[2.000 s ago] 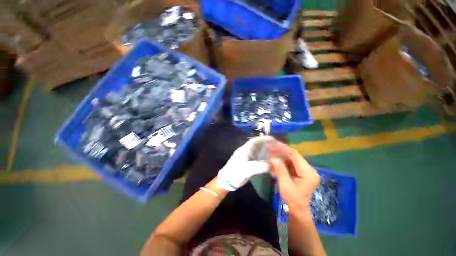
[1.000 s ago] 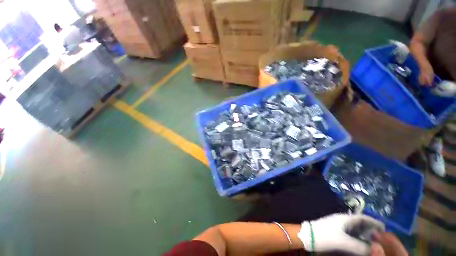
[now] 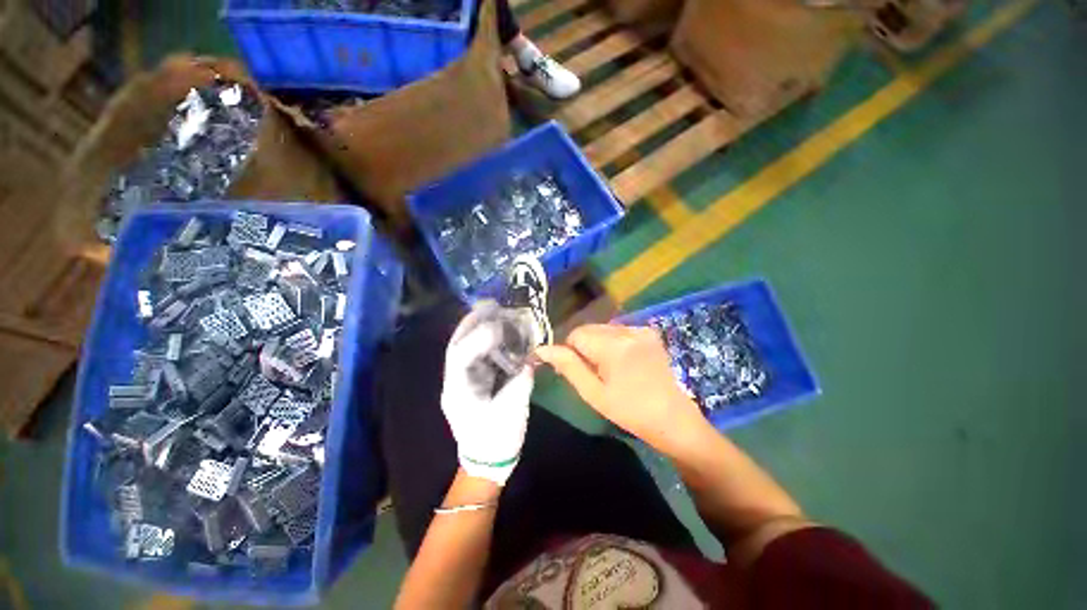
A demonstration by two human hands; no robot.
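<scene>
My left hand (image 3: 486, 399), in a white knit glove with a green wrist edge, holds a small grey part (image 3: 491, 365) above my lap. The glove's palm side looks stained grey, and the part's outline is blurred. My bare right hand (image 3: 614, 367) is just right of it, thumb and forefinger pinched together at the part's right edge. Whether a small tool is between those fingers cannot be made out. A large blue tub (image 3: 362, 310) heaped with grey gridded parts stands at the left.
A front small blue tub (image 3: 596, 191) and a right-hand small blue tub (image 3: 781, 346) hold small parts. Cardboard boxes (image 3: 417, 143), another blue tub (image 3: 346, 54), a wooden pallet (image 3: 656, 113) and a person's shoe (image 3: 548, 74) are at the top. My shoe (image 3: 528, 292) shows beyond my hands.
The view has swung right and down from the background cartons to my lap. Both hands are now fully in view, the left still holding a grey part.
</scene>
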